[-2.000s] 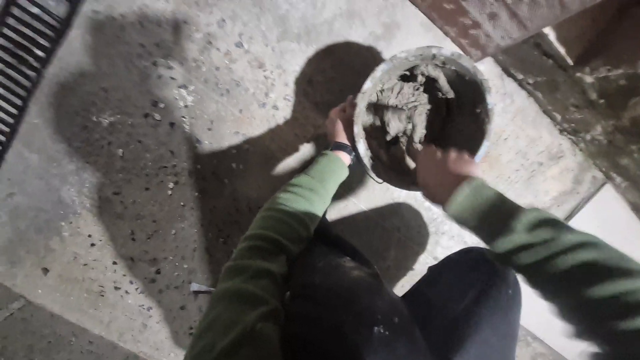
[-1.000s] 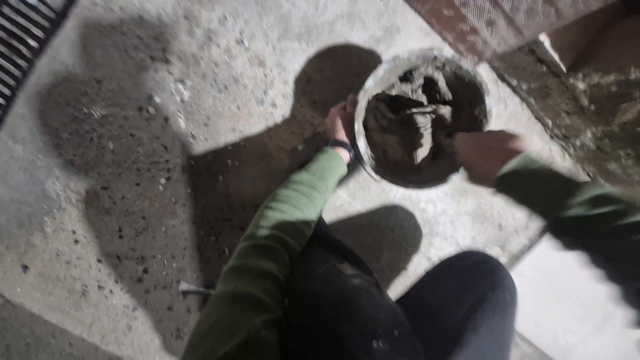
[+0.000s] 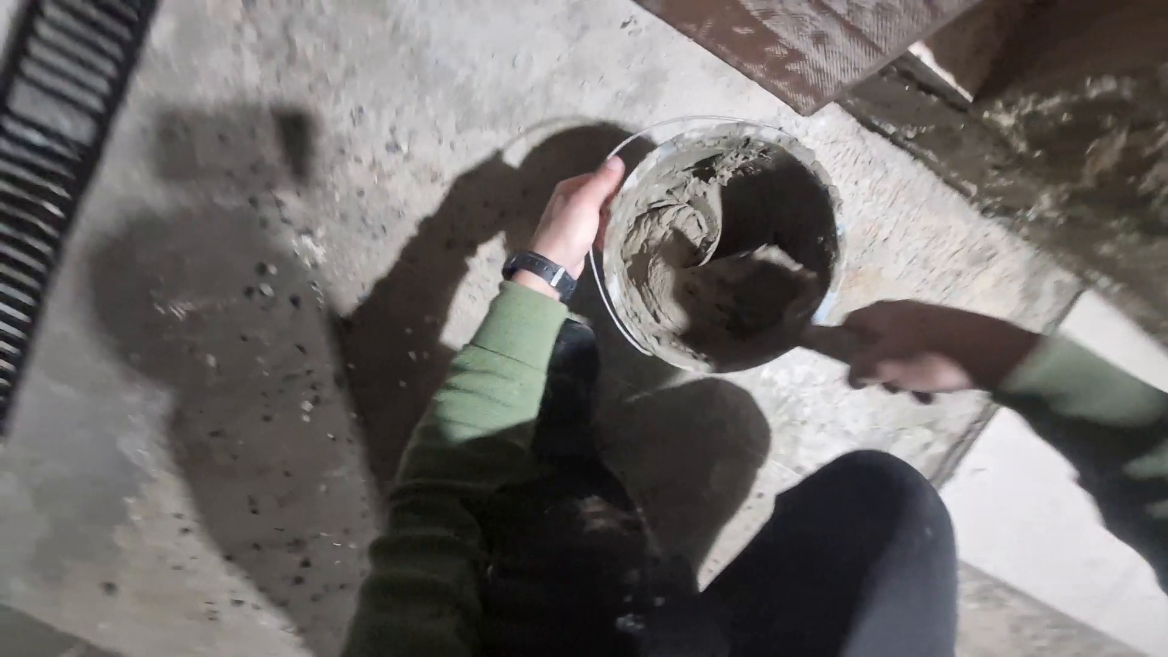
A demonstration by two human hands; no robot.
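Observation:
A round bucket [image 3: 826,192] with a thin wire handle [image 3: 613,319] stands on the concrete floor, its inner wall coated in grey mortar [image 3: 675,233]. My left hand [image 3: 573,222], a dark watch at its wrist, grips the bucket's left side, thumb near the rim. At the lower right of the rim, my right hand [image 3: 908,347] is closed on the handle of a tool that reaches into the bucket. The tool's working end is smeared with mortar and lies in shadow, so its exact kind is hard to tell.
A slotted drain grate [image 3: 64,173] runs along the left edge. Above and right of the bucket lie a brown textured panel [image 3: 803,46] and a rough, dirty ledge [image 3: 1049,173]. A pale slab [image 3: 1049,511] is at the lower right. My knees are below the bucket.
My right hand has moved off the bucket's opening to just outside its lower right rim. The mortar inside has changed shape and now heaps at the left. The wire handle shows above the rim.

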